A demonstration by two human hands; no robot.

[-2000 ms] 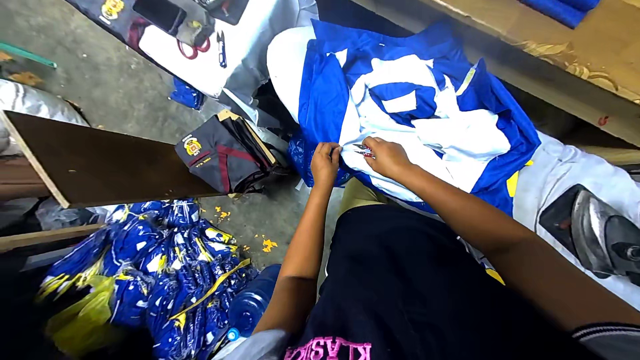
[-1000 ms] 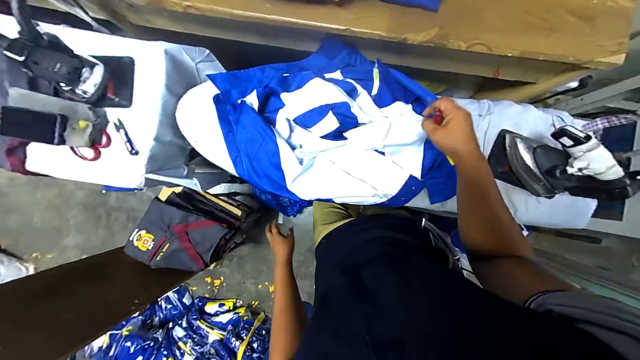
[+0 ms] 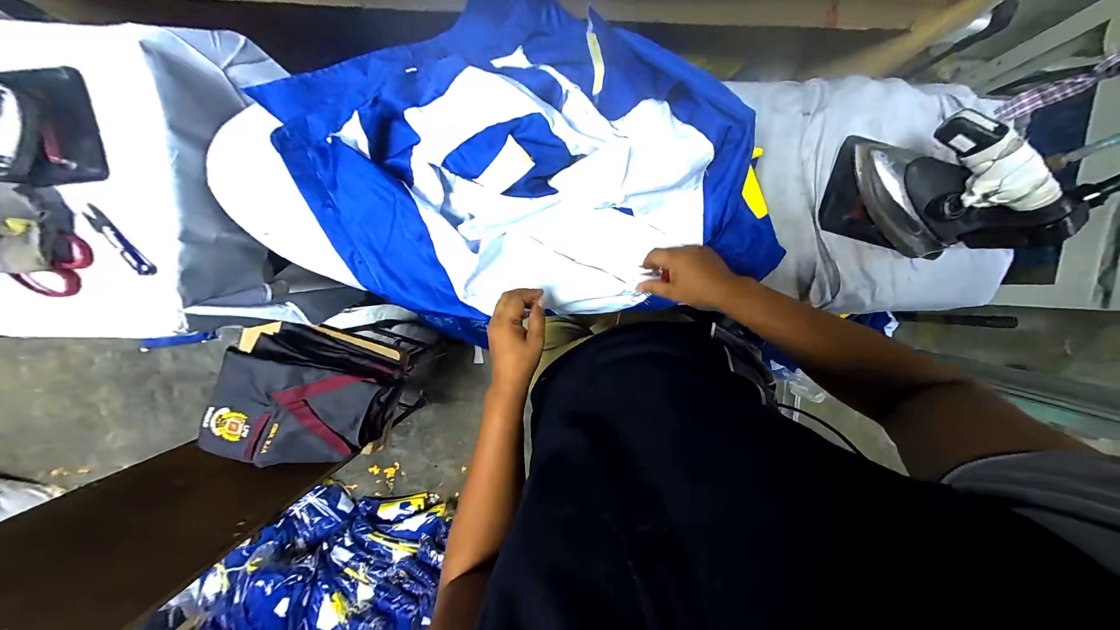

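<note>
A blue and white cloth garment (image 3: 350,219) lies spread over an ironing board (image 3: 254,192), its white parts bunched in the middle. My left hand (image 3: 516,337) is at the garment's near edge, fingers bent; whether they pinch the cloth is unclear. To the right, my right hand (image 3: 691,276) rests over the white cloth near the same edge, closed around a small item of which only a red bit shows. A clothes iron (image 3: 927,192) with white cloth wrapped on its handle sits on a dark rest on the grey padded surface at right.
Red-handled scissors (image 3: 52,278), a pen-like tool (image 3: 121,240) and another iron (image 3: 39,127) are on the white-covered surface at left. Folded grey garments (image 3: 293,394) sit at the end of a dark board (image 3: 131,542). Bagged blue and yellow garments (image 3: 350,560) lie on the floor.
My right hand has come from the garment's right side down to its near edge. My left hand has risen from beside the board to that edge. The view has turned since the earliest frame.
</note>
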